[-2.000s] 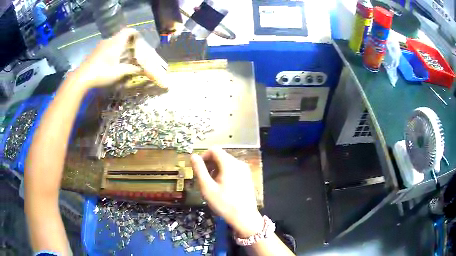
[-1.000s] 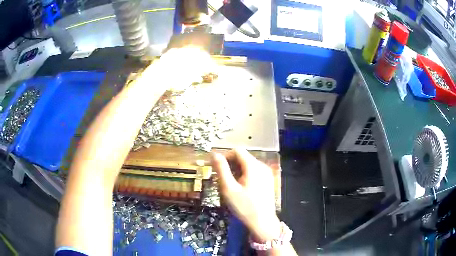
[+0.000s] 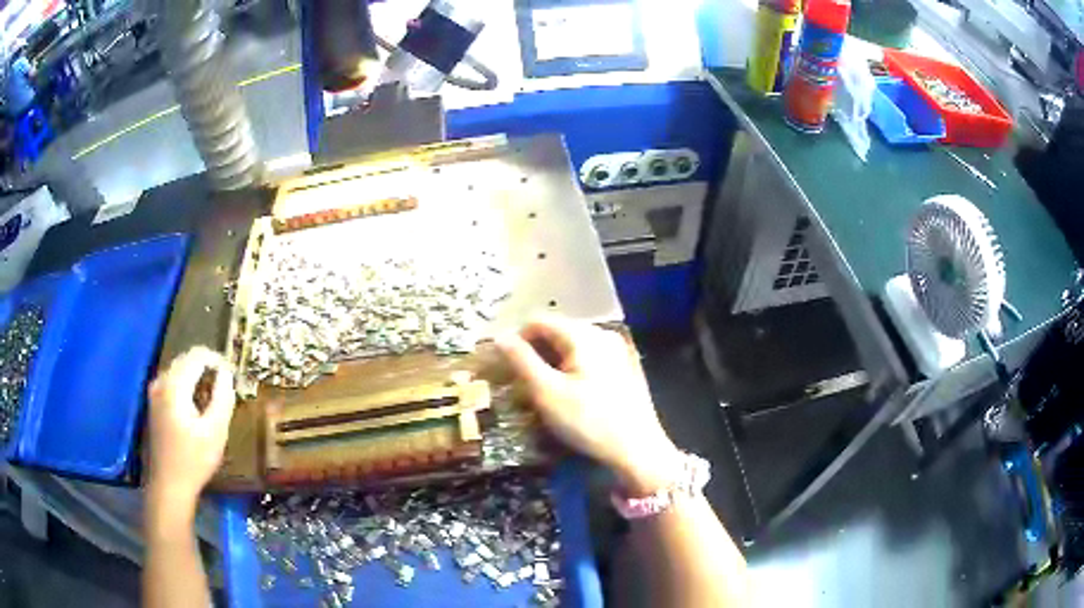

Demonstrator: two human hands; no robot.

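Observation:
The brass-coloured near fixture (image 3: 375, 430) lies on the wooden front board with its red-brown teeth along the near edge. Its clamp bar (image 3: 369, 413) lies lengthwise over it. My left hand (image 3: 193, 416) is left of the fixture with curled fingers; whether it holds anything is hidden. My right hand (image 3: 568, 378) is just right of the fixture's end, thumb and index finger close to its end block; I cannot tell if something small is between them. The connector pile (image 3: 369, 309) lies on the plate behind the fixture.
The second fixture (image 3: 345, 214) is at the plate's far end. The near blue tray (image 3: 244, 558) holds scattered connectors below the board. A guide rail (image 3: 247, 297) runs left of the pile. Side blue trays (image 3: 107, 344) stand left. A ribbed hose (image 3: 212, 95) hangs at the far left.
My left hand has come back from the plate's far end to the left of the near fixture. The second fixture now shows. My right hand stays by the near fixture's right end.

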